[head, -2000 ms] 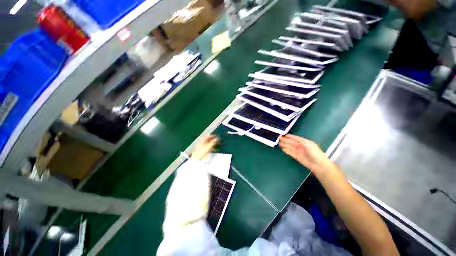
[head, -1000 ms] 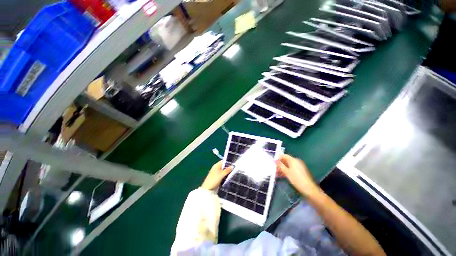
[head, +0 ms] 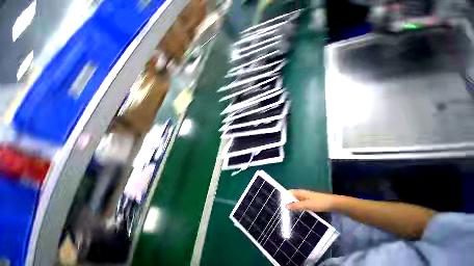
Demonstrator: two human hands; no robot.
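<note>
A solar panel [head: 260,215] with a dark gridded face and white border is tilted in front of me, above the green bench, with glare on its face. My right hand [head: 307,200] grips its upper right edge. My left hand is not in view. An overlapping row of panels [head: 257,140] lies on the green bench [head: 306,104] beyond the held panel, white edges fanned, with a thin white lead on the nearest one.
The test box [head: 384,119] with a pale rim and shiny top is at right. A blurred device with a green light is behind it. Blue bins [head: 78,67] and a red item [head: 23,165] are on the left shelf. Papers and cartons lie below it.
The view has turned to the right. The held panel has gone from flat between both hands to tilted in my right hand, and my left hand has left the view.
</note>
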